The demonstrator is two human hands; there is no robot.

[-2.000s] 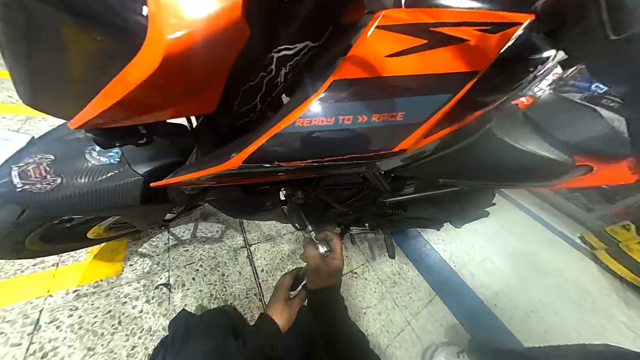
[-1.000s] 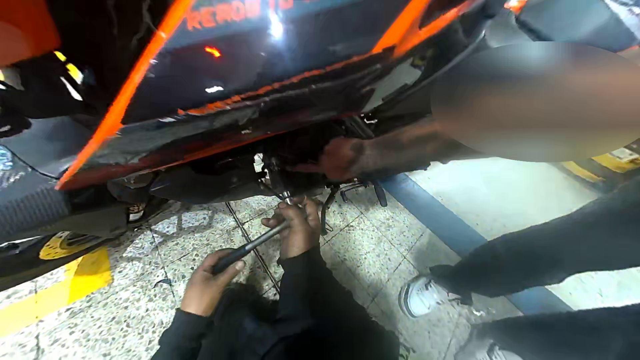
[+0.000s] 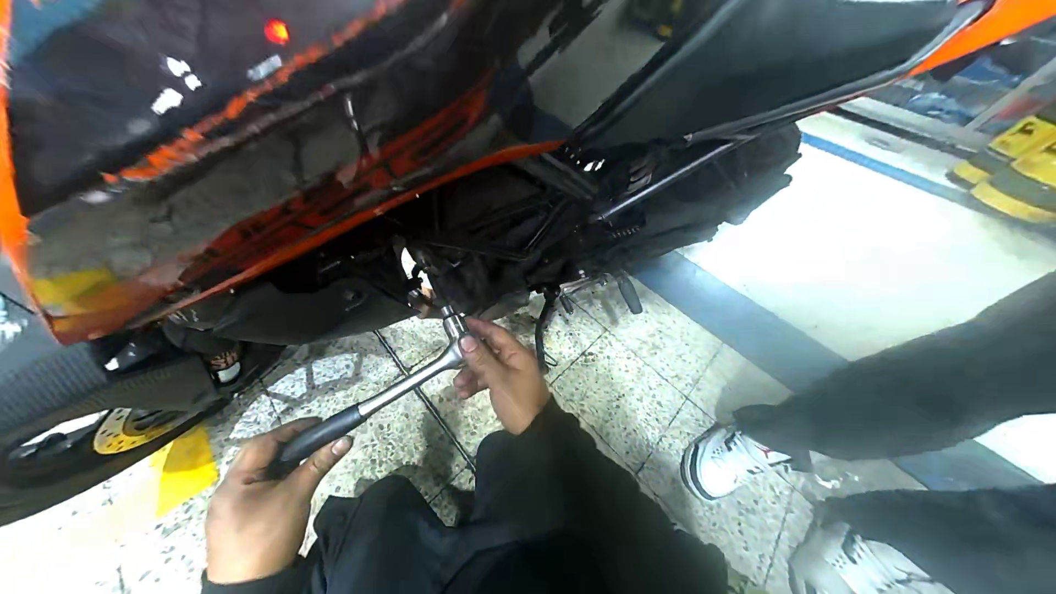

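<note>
A ratchet wrench (image 3: 404, 389) with a dark handle and a chrome shaft runs from lower left up to the underside of a black and orange motorcycle (image 3: 346, 181). Its handle is gripped by my left hand (image 3: 268, 495). At the ratchet head, my right hand (image 3: 507, 371) has its thumb and fingers around the head and the chrome socket (image 3: 453, 323). The socket end points up at dark parts beneath the bodywork; whether it sits on a fastener cannot be told.
Another person stands at the right, with dark trousers (image 3: 899, 371) and a white sneaker (image 3: 730, 462). The front wheel's brake disc (image 3: 136, 429) is at lower left. A foot peg (image 3: 629, 294) hangs low near the rear tyre (image 3: 742, 190). Yellow-and-black objects (image 3: 1019, 173) lie at far right.
The other person's arm, which reached under the motorcycle one second ago, is out of view. Both my hands remain on the ratchet wrench. The view has moved closer to the motorcycle's underside.
</note>
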